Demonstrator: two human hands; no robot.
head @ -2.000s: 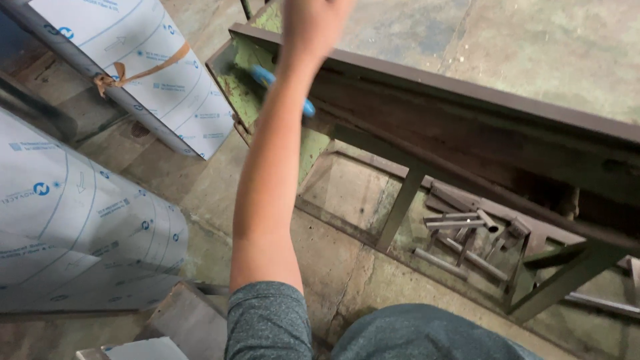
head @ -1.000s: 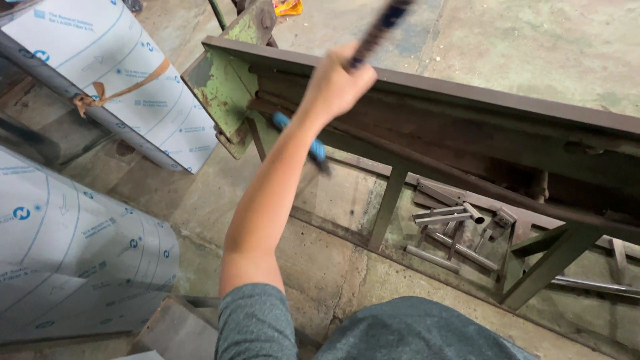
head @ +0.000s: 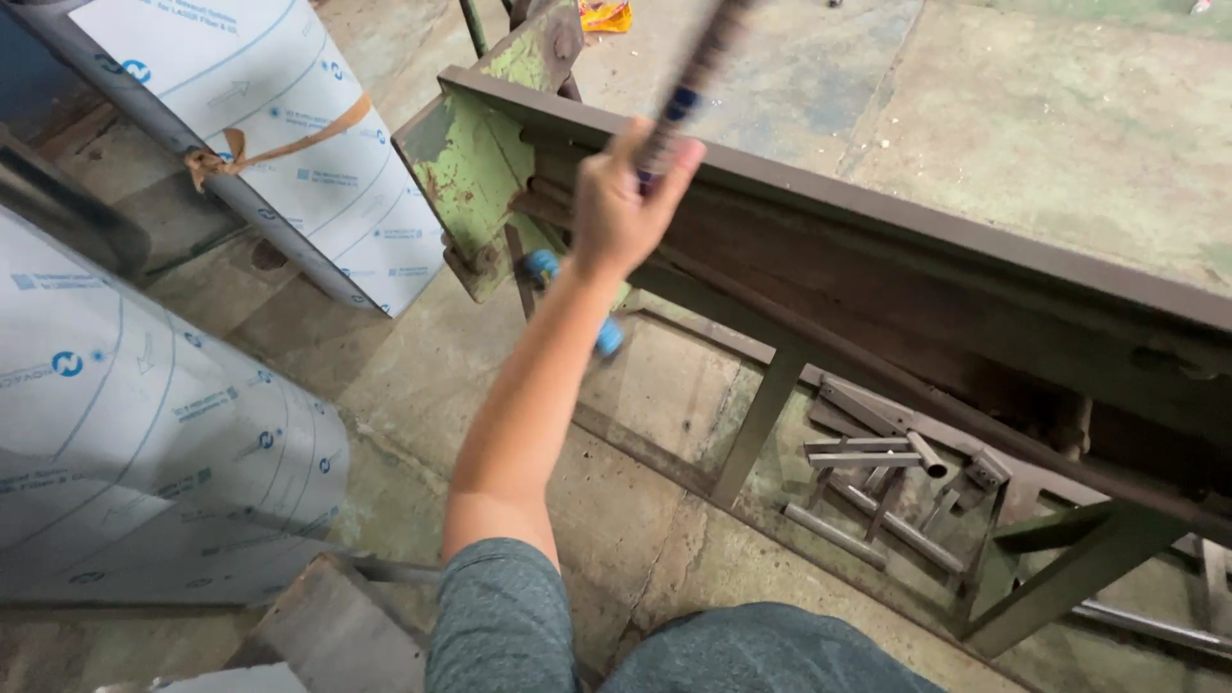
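My left hand (head: 626,197) is closed around a dark, banded rod (head: 683,101) with a blue ring, blurred and running out of the top of the view. It is above the far rim of a long green metal frame with a channel (head: 799,250), near the frame's chipped green end plate (head: 476,168). Under my forearm, a blue object (head: 608,337) shows on both sides of the arm; its middle is hidden and I cannot tell what it is. My right hand is out of view.
Film-covered metal sheets, one curved (head: 164,433) and one bound with a brown strap (head: 308,144), stand at the left. Short metal tubes (head: 895,525) lie within the frame's lower part. An orange wrapper (head: 606,16) lies beyond it. A grey metal box-like piece (head: 332,626) is at bottom left.
The rod in my left hand shows in the last two views; two seconds ago the hand was cut off by the top edge. The hand now appears lower in the view.
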